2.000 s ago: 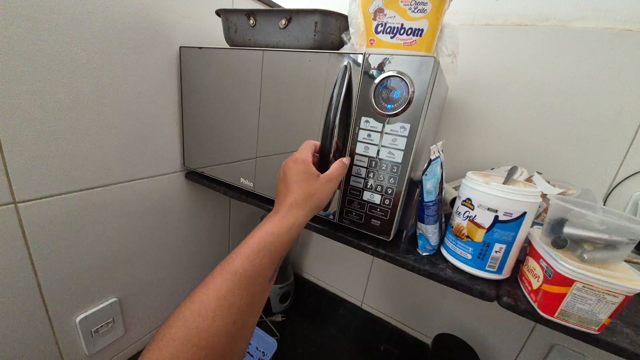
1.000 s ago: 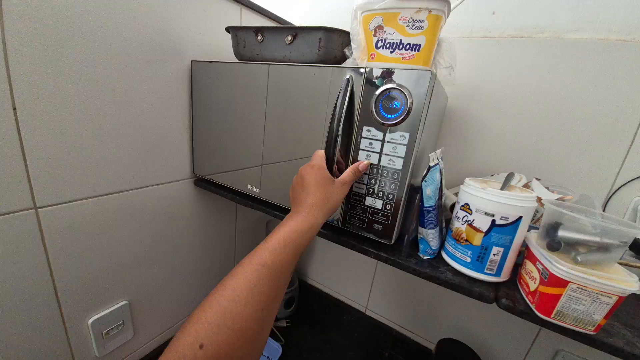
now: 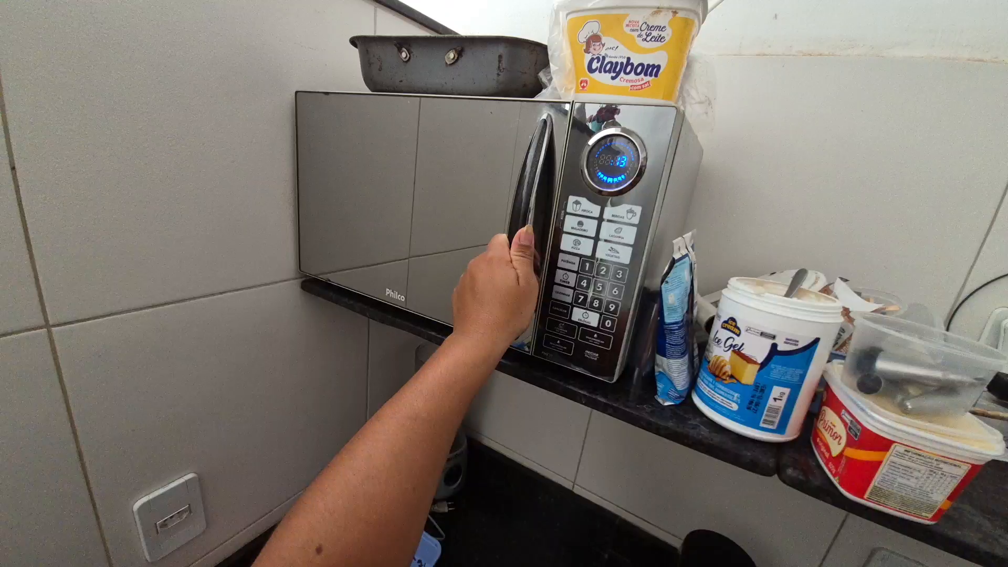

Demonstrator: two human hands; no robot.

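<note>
My left hand (image 3: 498, 287) is wrapped around the lower part of the black door handle (image 3: 532, 177), with the thumb on top and the fingertips hidden behind the fist. The handle belongs to a mirror-fronted microwave oven (image 3: 358, 181), whose door looks closed. To the right of the handle, the round display (image 3: 613, 161) glows blue above the keypad (image 3: 602, 287). My right hand is out of view.
A dark metal baking pan (image 3: 465, 67) and a yellow margarine tub (image 3: 630, 55) stand on the microwave. On the dark stone shelf (image 3: 724, 441) to the right are a blue packet (image 3: 675, 323), a white tub (image 3: 764, 358) and a red tub (image 3: 898, 457) under a clear container (image 3: 921, 362).
One second ago my left thumb pointed across to the keypad; now it lies against the handle with the fist closed around it. The display's lit digits have changed.
</note>
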